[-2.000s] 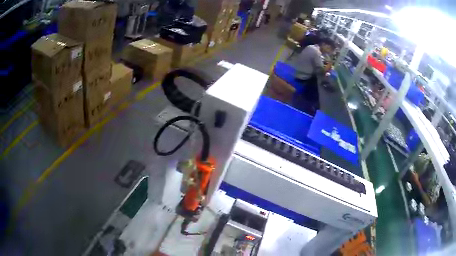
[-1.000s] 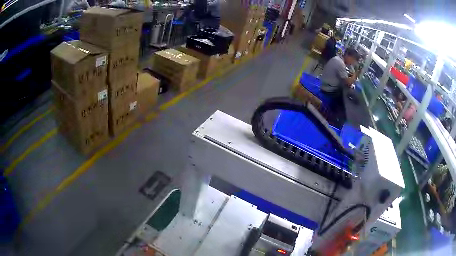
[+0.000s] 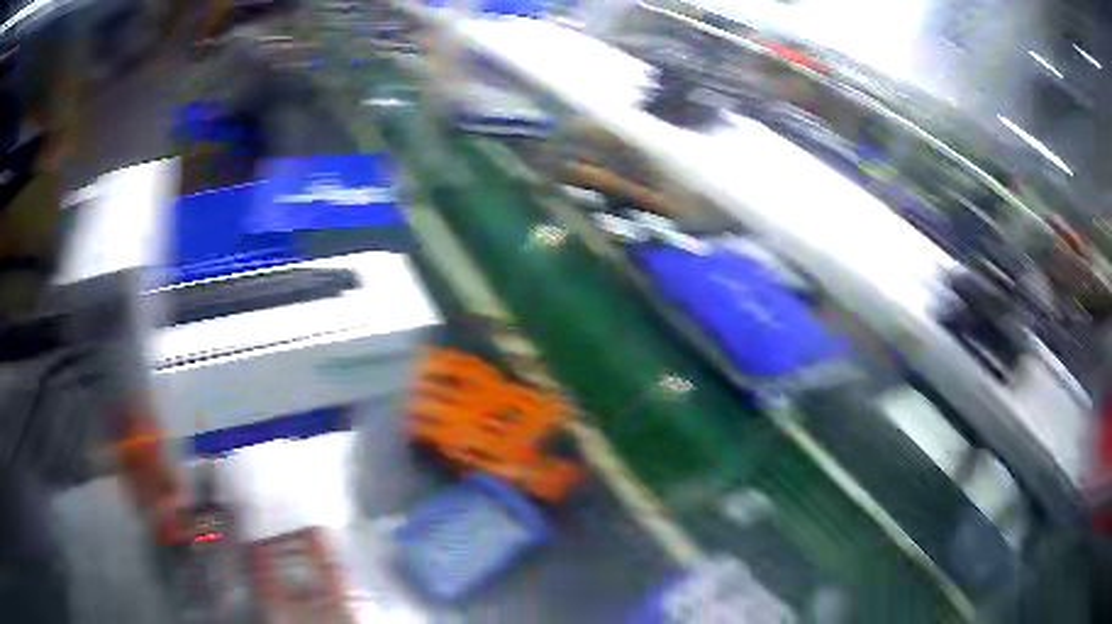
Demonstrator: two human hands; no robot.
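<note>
Neither of my hands is in view. The picture is blurred. The white screwdriving machine [image 3: 305, 354] stands at the left, with its orange-red driver [image 3: 149, 473] at the lower left. Orange fixture plates [image 3: 488, 421] lie beside the machine, next to the green belt. A light-blue screw bin [image 3: 470, 536] sits just in front of them. An orange-framed piece [image 3: 296, 579] lies on the machine's bed at the bottom.
The green conveyor belt [image 3: 585, 323] runs diagonally from the upper left to the lower right. Blue sheets [image 3: 323, 195] lie behind the machine, and another blue sheet [image 3: 744, 305] lies across the belt. A long white shelf [image 3: 805, 195] runs above. Blurred white pieces [image 3: 726, 597] are at the bottom.
The view has swung right, towards the belt and shelf. The cartons and floor have left the picture, and the orange plates and screw bin have come into view. The driver now shows at the left.
</note>
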